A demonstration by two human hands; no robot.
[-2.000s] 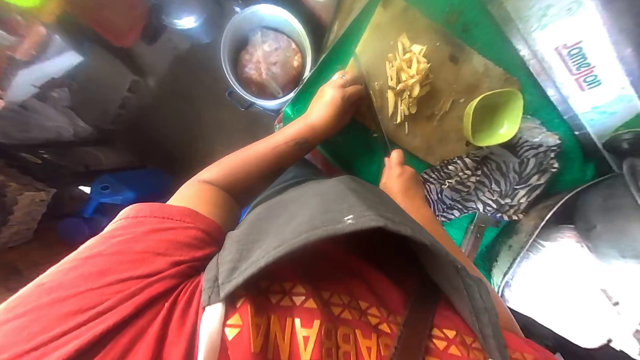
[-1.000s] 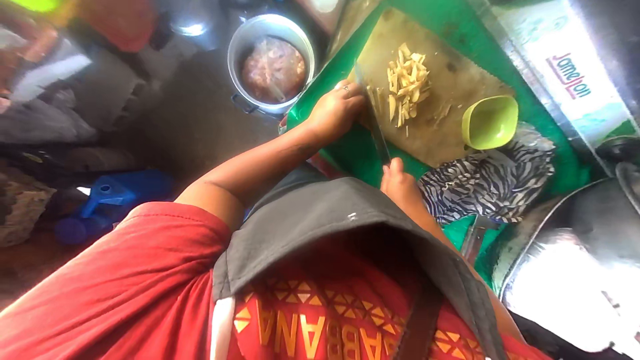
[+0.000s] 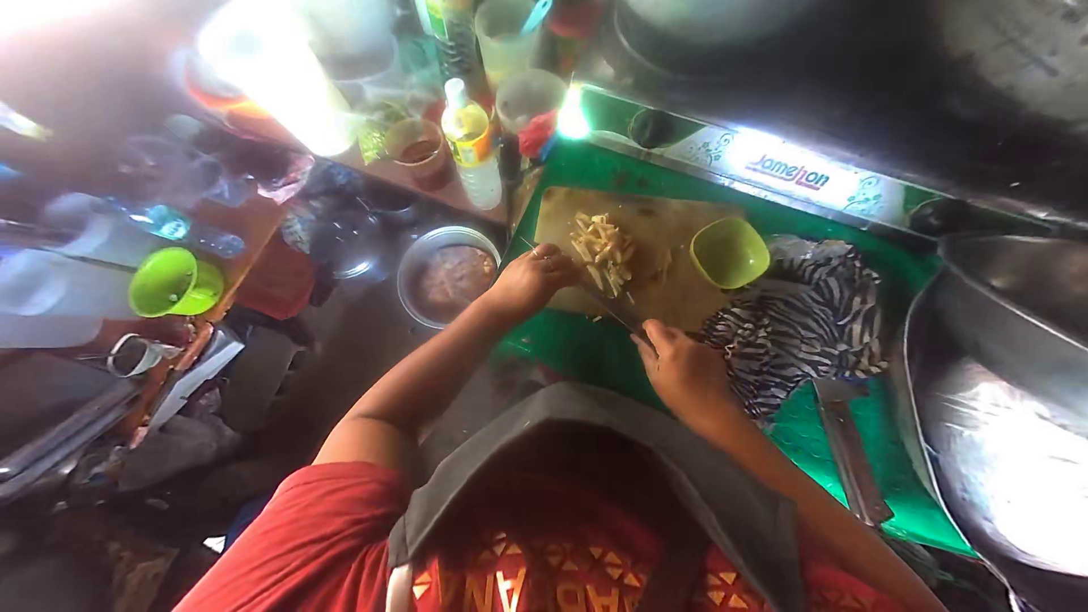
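Note:
My right hand (image 3: 687, 370) is closed around the handle of a knife (image 3: 619, 311), whose blade points up and left over the lower edge of a worn cutting board (image 3: 671, 297). My left hand (image 3: 541, 270) rests at the board's left edge, near the blade's far end; whether its fingers hold a piece of food cannot be seen. Pale cut strips of food (image 3: 602, 251) lie heaped on the board just right of my left hand. A lime-green bowl (image 3: 729, 252) sits at the board's right side, beside a zebra-patterned cloth (image 3: 807, 314).
Left of the board stands a metal pot (image 3: 449, 276) with pinkish contents. A cleaver (image 3: 850, 450) lies on the green surface (image 3: 905, 433) at lower right, near a large metal pan (image 3: 1003, 365). Behind are a bottle (image 3: 472, 149), a cup (image 3: 416, 153) and a gas stove's front panel (image 3: 795, 174).
The view has swung widely, bringing the bottles, cups and stove panel into sight. The knife stays in my right hand, and my left hand remains by the board's left edge.

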